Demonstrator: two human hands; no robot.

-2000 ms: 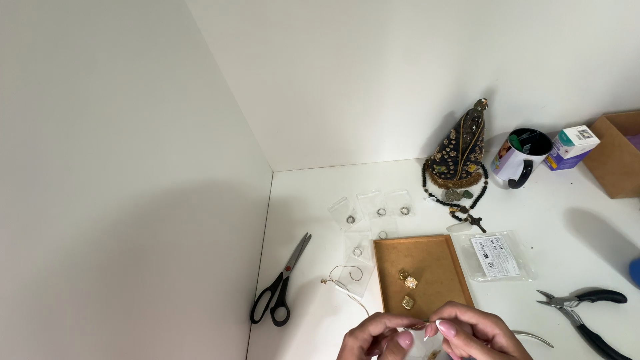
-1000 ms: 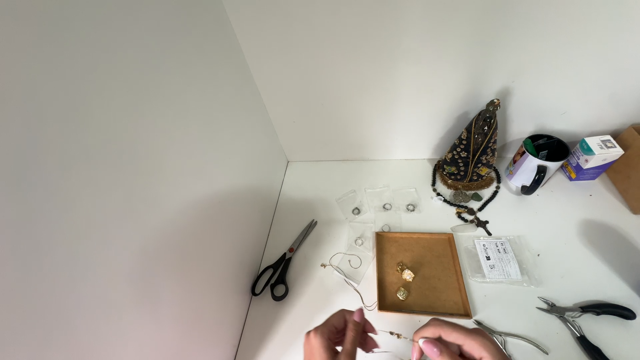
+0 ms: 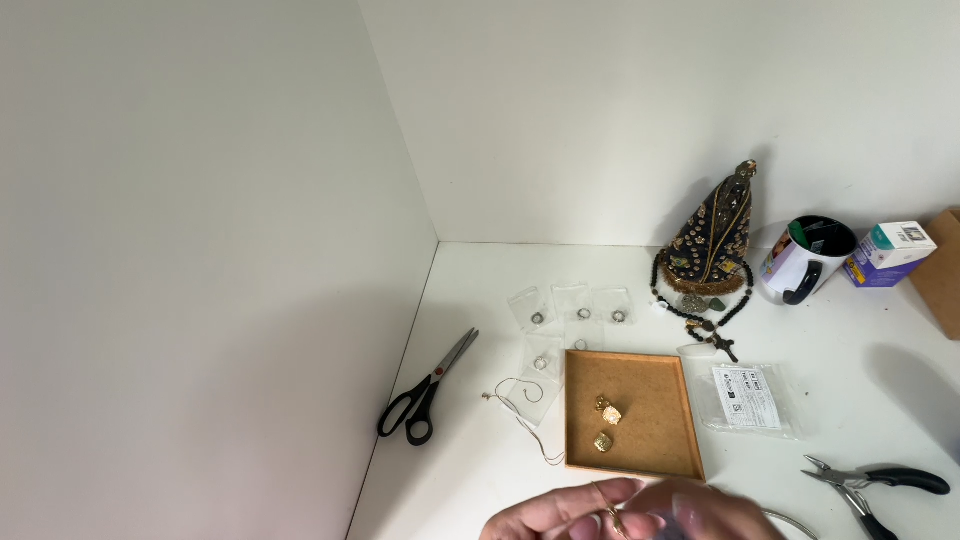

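Note:
At the bottom edge, my left hand (image 3: 566, 514) grips a thin gold-coloured chain (image 3: 613, 516) between thumb and fingers. My right hand (image 3: 712, 514), blurred, is close against its right side; a dark, blurred thing shows at its fingertips, too unclear to name. Just beyond both hands lies a square brown tray (image 3: 645, 375) holding a gold-coloured piece with a pale stone (image 3: 612, 415) and a round gold-coloured piece (image 3: 603, 442). A thin cord or chain (image 3: 517, 412) lies looped left of the tray. Part of a curved handle (image 3: 791, 521) shows beside my right hand.
Black-handled scissors (image 3: 431, 390) lie at left, near several small clear bags with rings (image 3: 537, 319). Black-handled pliers (image 3: 847, 478) and a labelled clear packet (image 3: 746, 397) are at right. Behind stand a robed figurine (image 3: 712, 232) with a black rosary (image 3: 724, 346), a mug (image 3: 795, 262), a small box (image 3: 889, 255) and a cardboard box (image 3: 941, 270).
My hands, apart one second ago with a thin strand between them, are now close together. The gold-coloured chain is now bunched at my left fingertips.

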